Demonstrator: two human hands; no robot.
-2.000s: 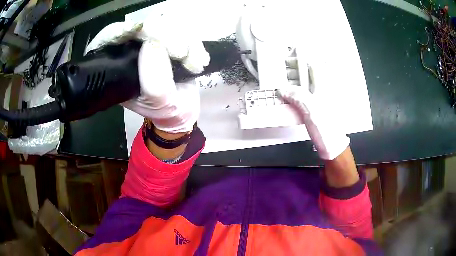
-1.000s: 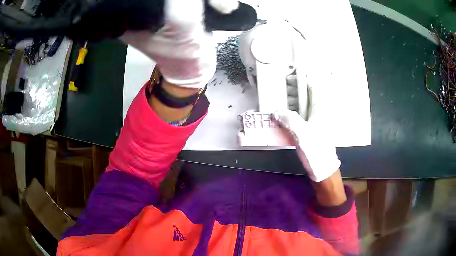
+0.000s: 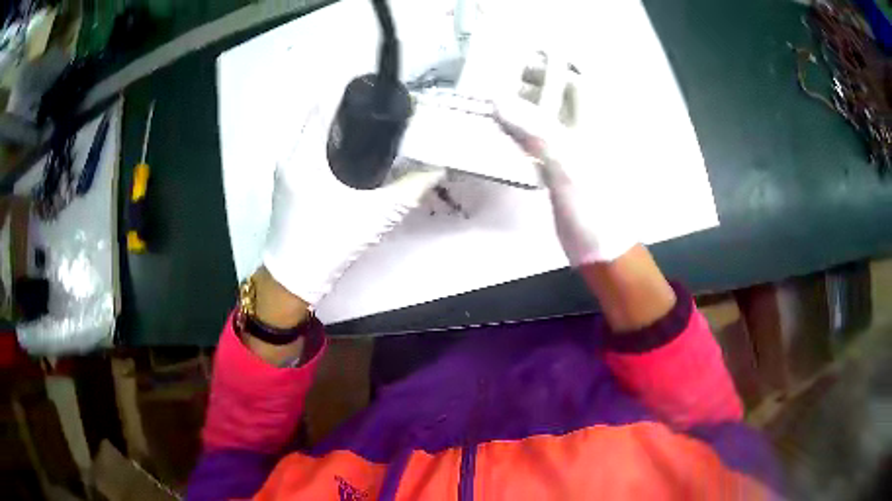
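Observation:
My gloved left hand [image 3: 318, 210] holds the black electric screwdriver [image 3: 368, 135]. Its thick rear end and cable point up towards the camera, and its tip is hidden. My gloved right hand [image 3: 587, 201] grips the white plastic housing [image 3: 462, 139] by its right side, beside the screwdriver. The housing is tilted, with a dark line along its lower edge. White gloves, housing and sheet blend, so finger outlines are hard to tell. Small dark screws [image 3: 448, 200] lie on the white sheet [image 3: 430, 259] below the housing.
A yellow-and-black hand screwdriver [image 3: 139, 207] lies on the dark green bench [image 3: 181, 284] left of the sheet. A shiny plastic-lined tray [image 3: 78, 284] is at the far left. A reddish-brown wire heap [image 3: 849, 73] is at the top right. Cardboard boxes are below the bench edge.
My left hand has brought the screwdriver down from the upper left to the housing and turned it upright. The housing, flat before, is now tilted and turned in my right hand. The view has shifted.

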